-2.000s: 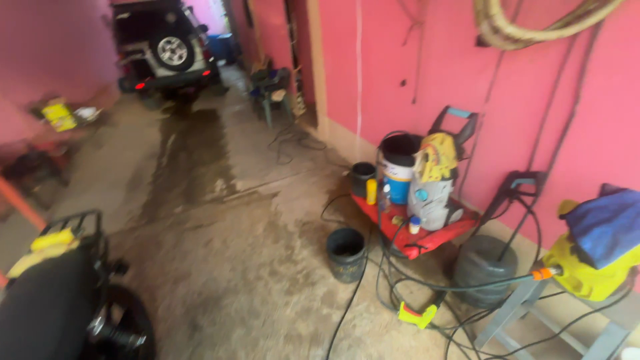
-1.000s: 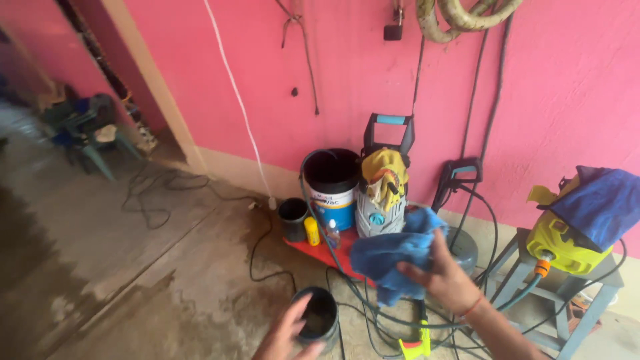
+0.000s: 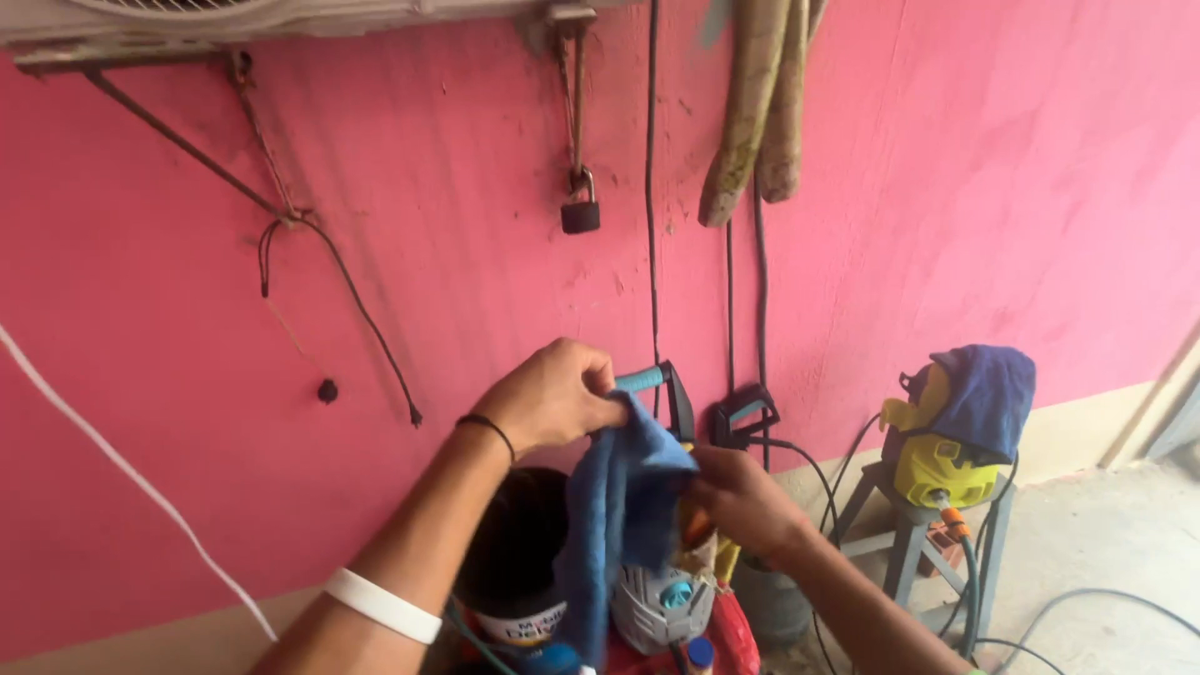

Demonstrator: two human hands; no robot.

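My left hand (image 3: 572,389) pinches the top corner of a blue cloth (image 3: 600,525), which hangs down from it. My right hand (image 3: 741,492) grips the same cloth at its right edge, the fingertips partly hidden. Behind the cloth stands a grey pressure washer (image 3: 656,619) with a turquoise knob and a black and turquoise handle (image 3: 642,380). Left of it is a dark open bucket (image 3: 516,534) with a printed white band. A yellowish cloth (image 3: 727,558) shows partly behind my right hand.
On a grey stool (image 3: 905,553) at the right sits a yellow pressure washer (image 3: 947,473), a dark blue cloth (image 3: 989,398) over it. A green hose (image 3: 970,591) runs down from its orange connector. A padlock (image 3: 580,216) and thick hoses (image 3: 750,112) hang along the pink wall.
My left hand was apart from the blue cloth and now holds its top corner. The cloth now hangs lengthwise between both hands. The view has turned toward the wall.
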